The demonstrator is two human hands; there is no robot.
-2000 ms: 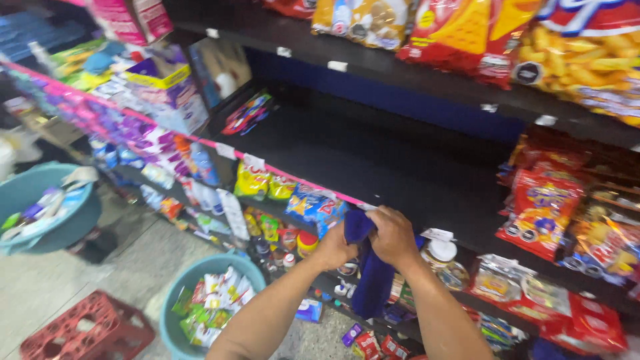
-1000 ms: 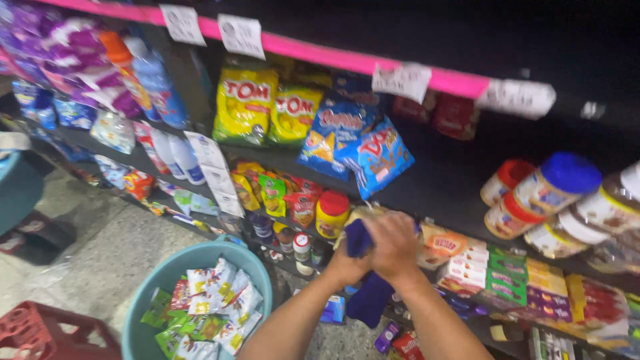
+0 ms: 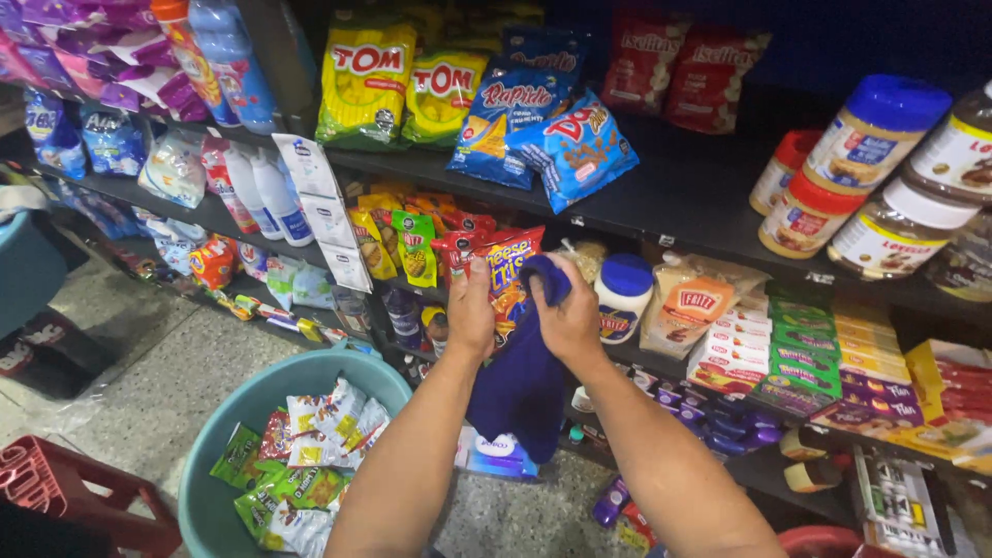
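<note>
My right hand (image 3: pixel 564 310) grips a dark blue cloth (image 3: pixel 523 380), which hangs down below it. Beside it, my left hand (image 3: pixel 470 310) holds a red and orange snack bag (image 3: pixel 508 271) with its thumb up against the bag's left side. Both hands are in front of a lower shelf. Small yellow, green and red snack packets (image 3: pixel 415 244) hang or stand just left of them, and a white jar with a blue lid (image 3: pixel 622 294) stands at their right. Above, yellow chip bags (image 3: pixel 364 81) and a blue snack bag (image 3: pixel 581 147) lie on a black shelf.
A teal plastic tub (image 3: pixel 203 473) with snack packets stands on the speckled floor at lower left, near a red plastic crate (image 3: pixel 93 488). Stacked jars (image 3: pixel 860 139) are at the upper right, boxes (image 3: pixel 802 349) below them. Cleaning products (image 3: pixel 267 194) fill the shelves at left.
The hands were close together on the cloth; they are now apart, with a snack bag between them. The view has moved in toward the lower shelves.
</note>
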